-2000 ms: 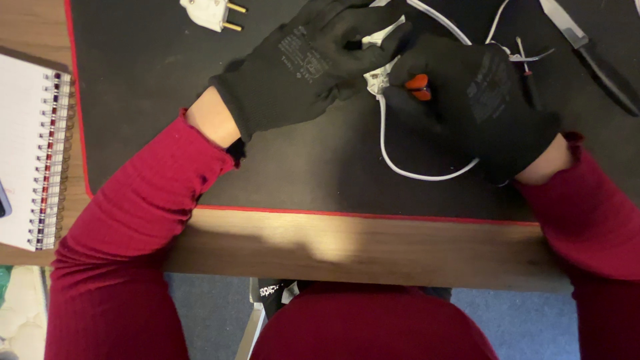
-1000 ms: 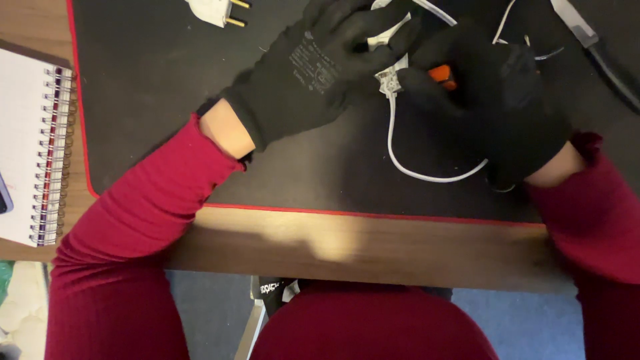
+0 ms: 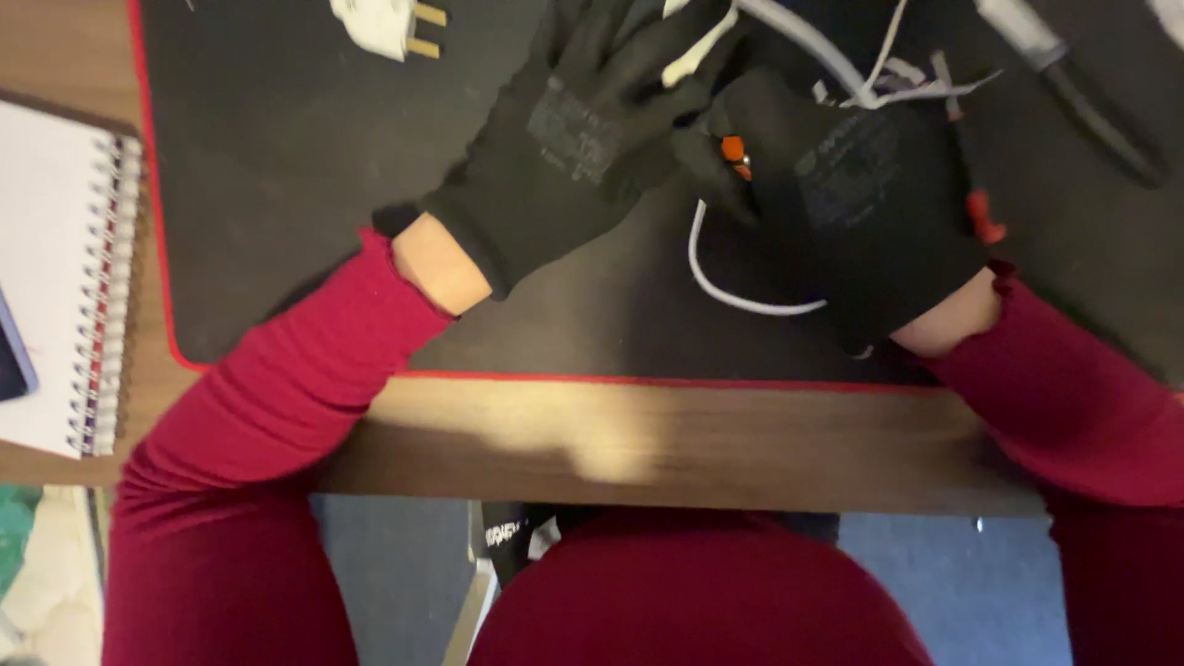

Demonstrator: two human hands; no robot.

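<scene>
Both hands wear black work gloves and meet at the top centre over a black mat. My left hand (image 3: 583,139) is closed around a small white piece (image 3: 700,48), mostly hidden by the fingers. My right hand (image 3: 832,185) grips a small orange-handled tool (image 3: 734,153); its working end is hidden, so its kind cannot be told. A thin white cable (image 3: 731,298) curves out below the right hand. Above that hand a thicker white cable (image 3: 814,42) ends in split wires (image 3: 916,91). A white two-pin plug (image 3: 379,23) lies left of the left hand.
A knife with a black handle (image 3: 1101,120) lies at the upper right. Near the right wrist is a small red object (image 3: 985,217). A spiral notebook (image 3: 55,277) with a phone (image 3: 11,356) on it lies left of the mat (image 3: 324,185). The wooden desk edge (image 3: 694,444) runs in front.
The gloved fingers have closed in over the white piece, which showed more between the hands before. Less of the orange tool shows now.
</scene>
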